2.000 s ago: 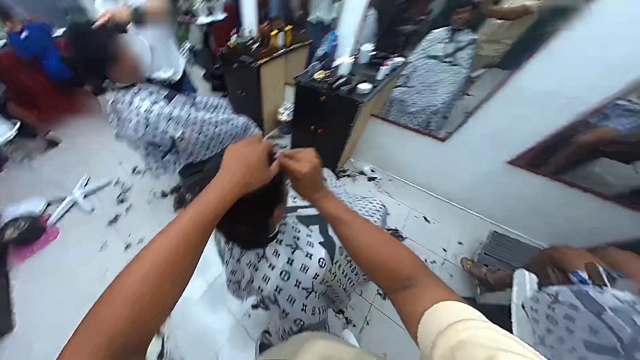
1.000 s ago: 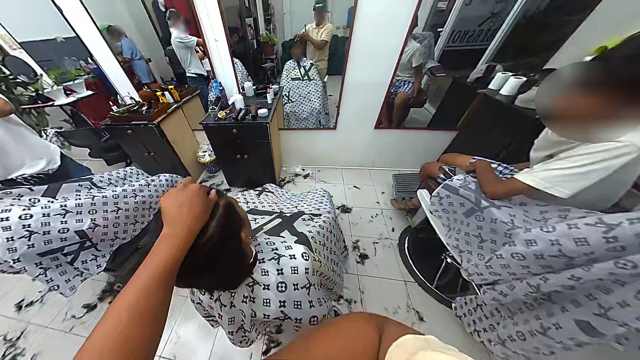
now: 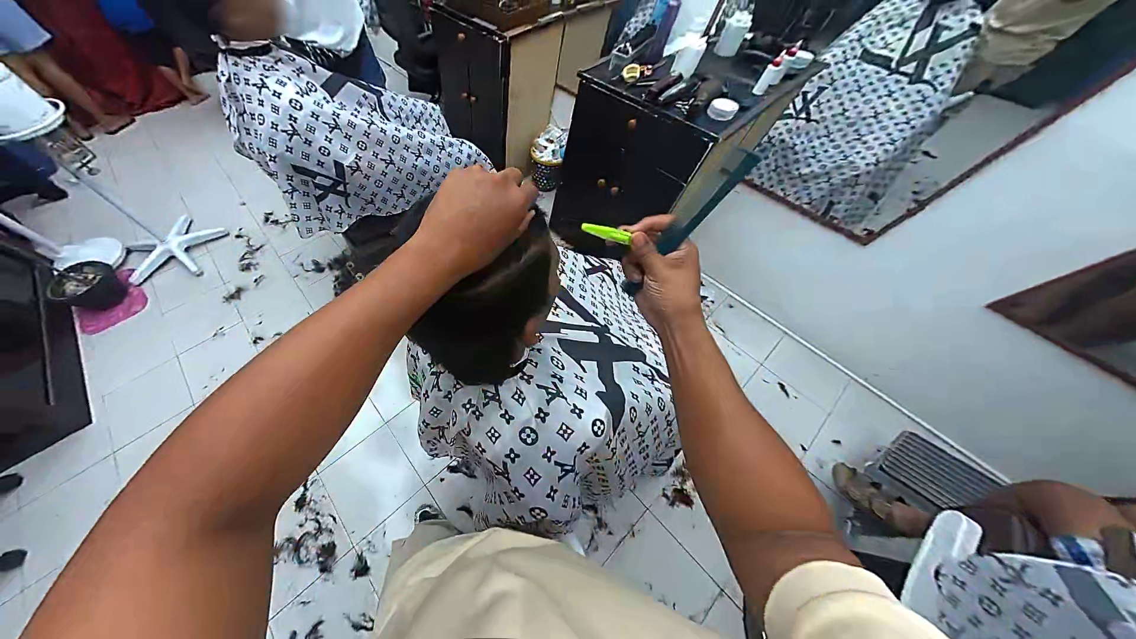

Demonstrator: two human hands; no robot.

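Observation:
My left hand (image 3: 479, 217) rests on top of the dark hair (image 3: 484, 319) of a seated person, its fingers bent into the hair near the forehead. Off to the front right of that head, my right hand (image 3: 661, 266) is raised, holding a dark comb (image 3: 719, 195) that points up and right. A bright green clip (image 3: 607, 233) sticks out between the thumb and fingers of the same hand. A white patterned barber cape (image 3: 541, 426) covers the person's shoulders and lap.
Ahead, a black cabinet (image 3: 621, 151) bears bottles and tools beside a wall mirror (image 3: 887, 115). Another caped person (image 3: 355, 142) sits ahead left. Cut hair lies on the tiled floor (image 3: 222, 373). A metal footrest (image 3: 936, 470) and a further caped person (image 3: 1021, 595) are at right.
My right hand, not visible one second ago, is now raised at the right of the head with a comb and green clip. My left hand is still on the hair. The view has turned.

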